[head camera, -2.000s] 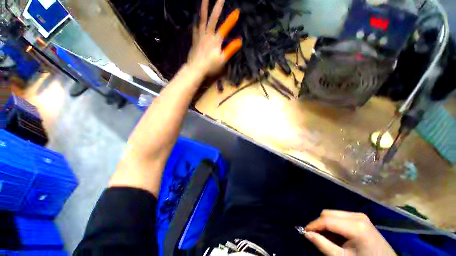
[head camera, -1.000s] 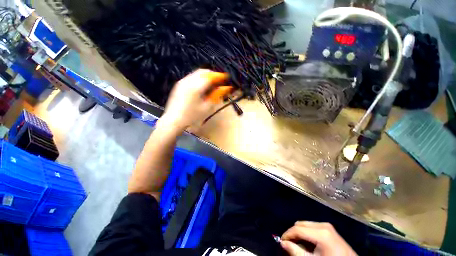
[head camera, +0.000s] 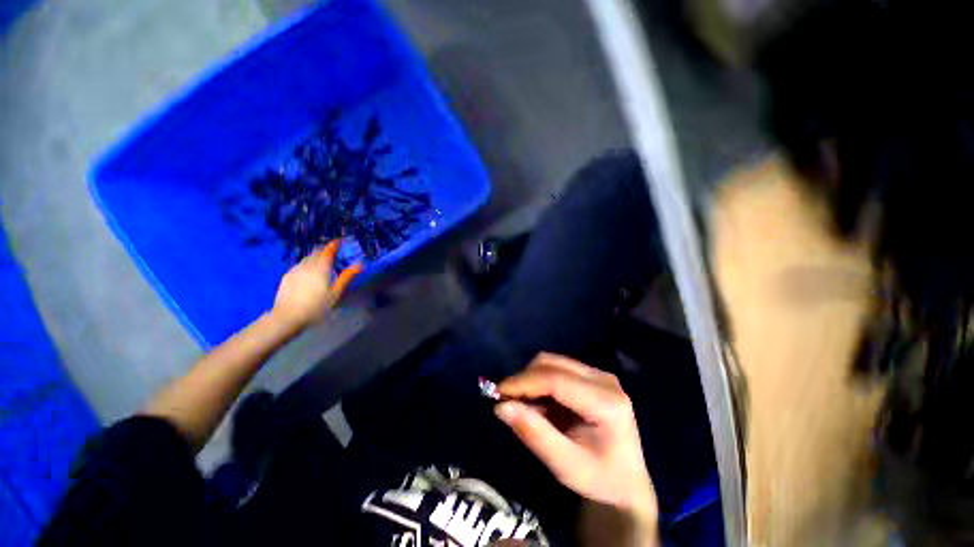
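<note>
My left hand (head camera: 304, 291), with orange finger cots, is at the near edge of a blue bin (head camera: 160, 224). Its orange fingertips are apart, close to a loose pile of black cables (head camera: 336, 198) in the bin, and I see nothing held between them. My right hand (head camera: 571, 422) is over my lap and pinches a small shiny piece (head camera: 488, 388) with a reddish spot between thumb and forefinger. The rest of that piece, if any, is hidden by the fingers.
The pale bench edge (head camera: 684, 246) runs down the right of the view. Beyond it are brown cardboard (head camera: 790, 353) and a blurred dark mass of cables (head camera: 918, 321). Grey floor (head camera: 48, 246) lies around the bin. My dark-clothed legs are between bin and bench.
The view has swung left and down from the bench to the bin. My left hand has moved from the bench cables to the bin, its fingers now apart. My right hand still pinches the small piece.
</note>
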